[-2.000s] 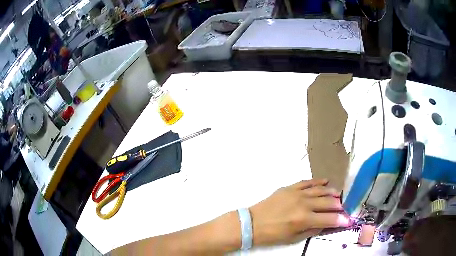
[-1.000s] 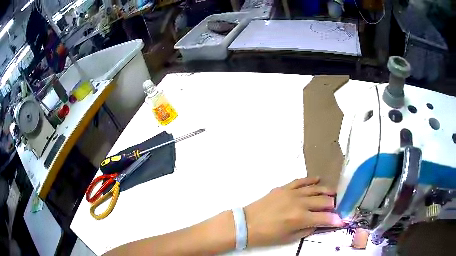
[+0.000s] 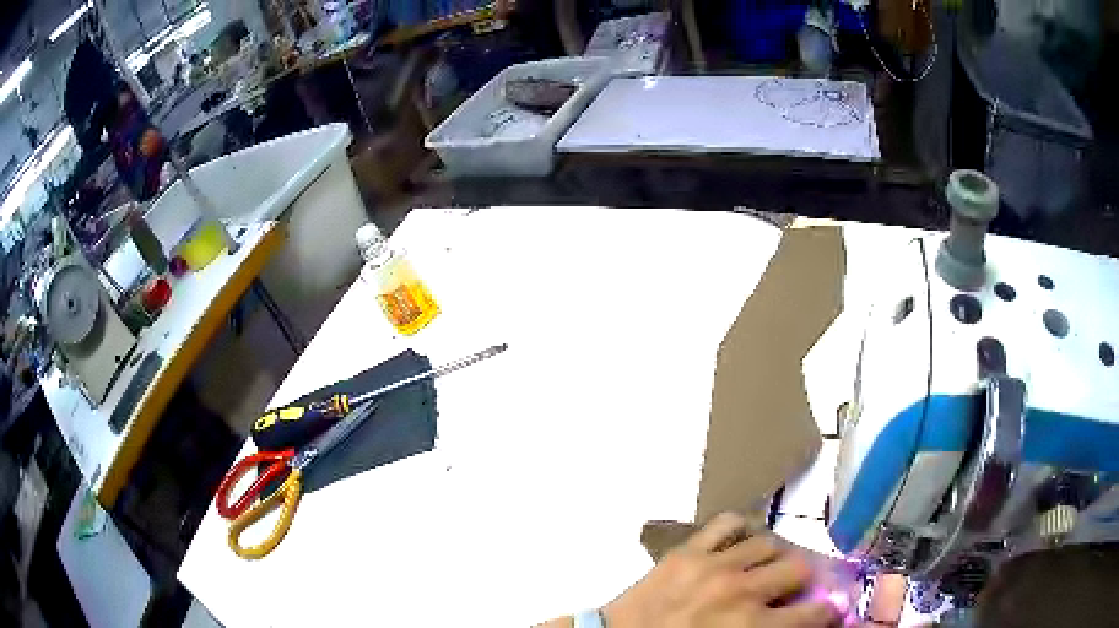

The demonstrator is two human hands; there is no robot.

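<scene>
A strip of brown fabric pieces (image 3: pixel 767 368) lies on the white table, left of the sewing machine (image 3: pixel 945 429), running from the far edge down to my left hand. My left hand (image 3: pixel 724 583) lies on the brown fabric beside the lit needle area (image 3: pixel 877 583), fingers bent. A corner of brown fabric sticks out left of the fingers. The fingertips are blurred, so I cannot tell how they press or hold it. A brown shape shows at the lower right edge; I cannot tell what it is. My right hand is not clearly visible.
A small bottle with yellow liquid (image 3: pixel 403 292) stands at the far left of the table (image 3: pixel 565 368). A screwdriver (image 3: pixel 301 421) and scissors (image 3: pixel 264 501) lie on a dark cloth (image 3: pixel 399 436). White tubs and another machine are beyond.
My left hand has moved down and slightly left, with its fingers more bent. The fabric strip has shifted left at its near end, and a brown corner now shows beside the hand.
</scene>
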